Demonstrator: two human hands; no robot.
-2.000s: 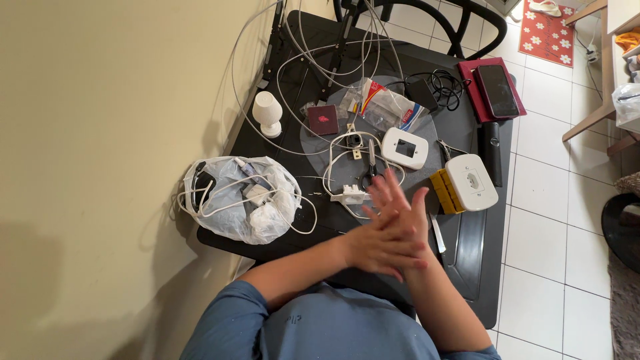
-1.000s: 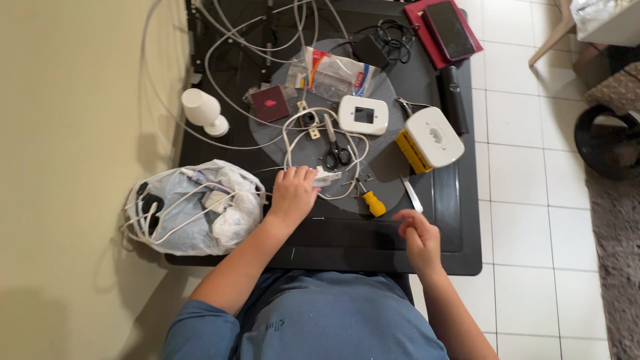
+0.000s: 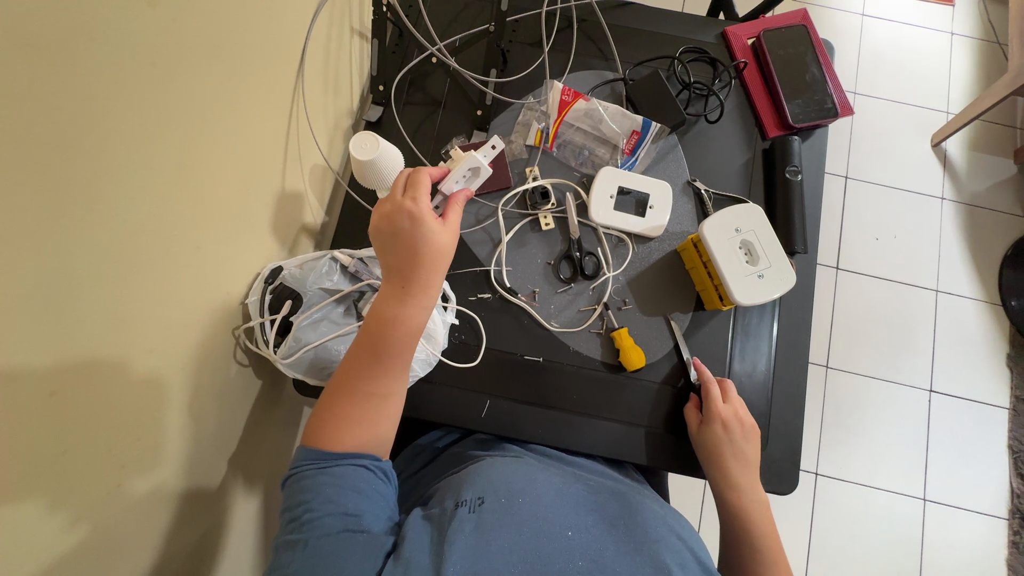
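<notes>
My left hand [image 3: 420,220] pinches a white power socket module [image 3: 466,172] above the table's left part, beside a small white ribbed lamp [image 3: 376,162]. At the front right, my right hand [image 3: 722,432] grips a knife [image 3: 683,350] by its handle, the blade pointing away from me. Between them lie black-handled scissors [image 3: 576,260], a looped white cable [image 3: 501,268], a stubby yellow screwdriver [image 3: 628,350] and several screws. A white cover plate [image 3: 630,202] with a square opening lies beyond. A white socket plate [image 3: 748,254] sits on a yellow wall box [image 3: 704,272].
A white plastic bag with cables [image 3: 320,320] sits at the left edge, near the wall. Toward the back are a clear package [image 3: 596,128], a black adapter [image 3: 656,98] and loose grey cables. A phone [image 3: 798,76] rests on a red item [image 3: 752,80] at the back right.
My left hand has lifted the white socket module from beside the cable loop and moved it away from me. My right hand, which held nothing a second ago, has taken hold of the knife.
</notes>
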